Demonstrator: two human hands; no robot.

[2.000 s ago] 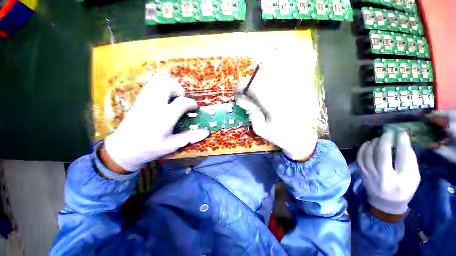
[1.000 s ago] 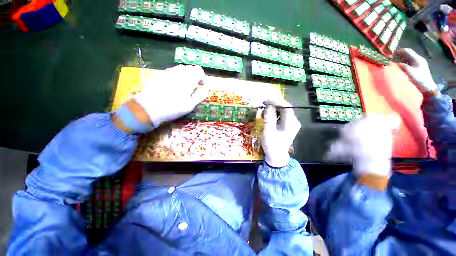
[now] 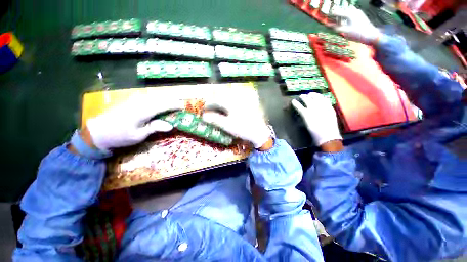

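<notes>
A green circuit board panel (image 3: 197, 127) is held tilted, its right end lower, above the yellow-edged work board (image 3: 169, 166). Red-brown flecks are scattered on the work board. My left hand (image 3: 125, 123), in a white glove, grips the panel's left end. My right hand (image 3: 239, 123), also in a white glove, is at the panel's upper right side with its fingers on it. The dark pointed tool does not show clearly; I cannot tell whether the right hand holds it.
Rows of panels (image 3: 179, 48) lie beyond the work board. A neighbouring person's gloved hand (image 3: 320, 120) is near the right column of panels. A red tray (image 3: 358, 97) lies at the right. A red, yellow and blue ring (image 3: 9, 50) is at the far left.
The panel has gone from level to tilted. My right hand has moved onto the panel, and the dark tool jutting right no longer shows. The neighbour's far hand has moved away up the bench.
</notes>
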